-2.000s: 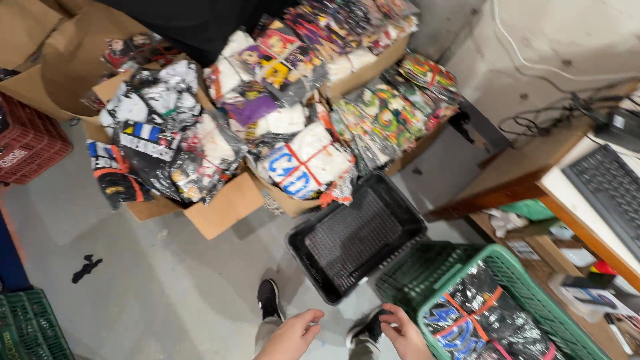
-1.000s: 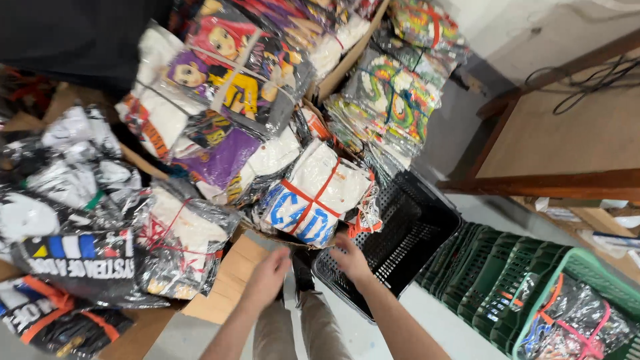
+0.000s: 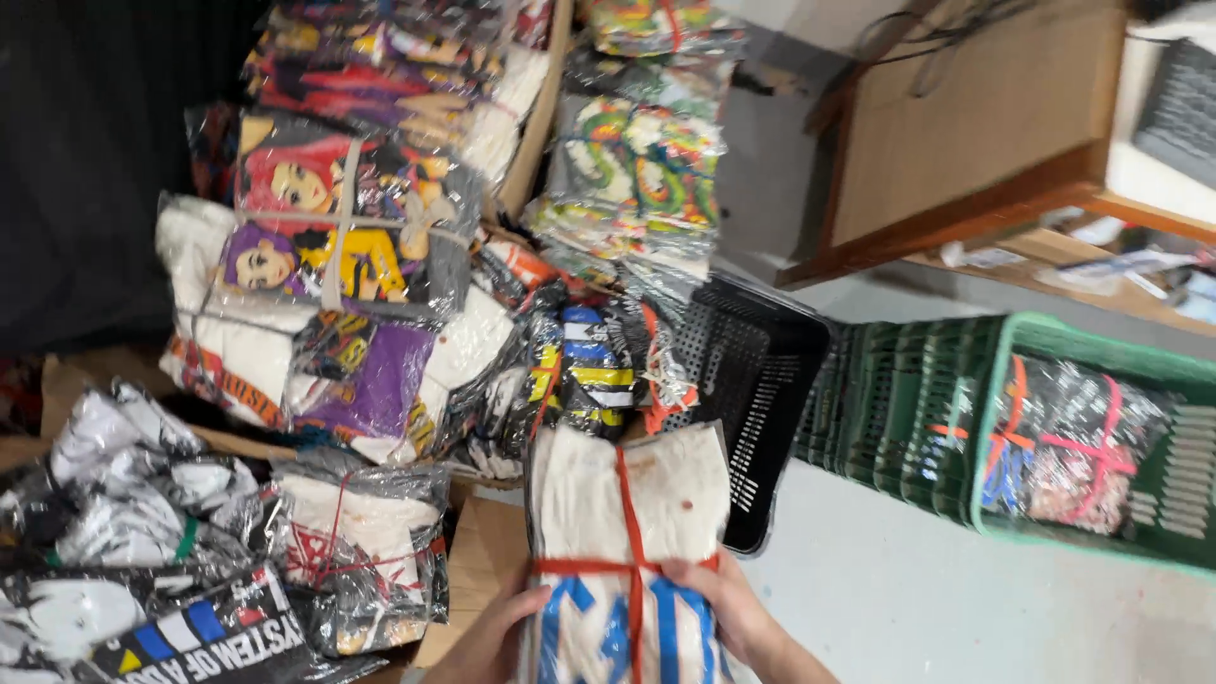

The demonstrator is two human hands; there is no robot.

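Observation:
Both my hands hold a plastic-wrapped bundle of folded white clothing (image 3: 627, 494) with blue lettering, tied crosswise with a red strip. My left hand (image 3: 499, 622) grips its left side and my right hand (image 3: 731, 603) its right side, thumb on top near the strip. Just beyond it lies a bagged bundle with blue, yellow and white print (image 3: 594, 366). Further left, a bundle with cartoon figures (image 3: 351, 218) is tied with a pale strip. The lower end of the held bundle runs out of view.
A black plastic crate (image 3: 741, 380) stands behind the bundle. Right of it are nested green crates (image 3: 993, 427), with tied bagged bundles in the front one. Cardboard boxes (image 3: 475, 560) heaped with bagged clothing fill the left. A wooden desk (image 3: 969, 133) stands upper right.
The white bundle with blue lettering, on the box pile a second ago, is now in both my hands and nearer to me. The bundle with blue and yellow print now shows where it lay.

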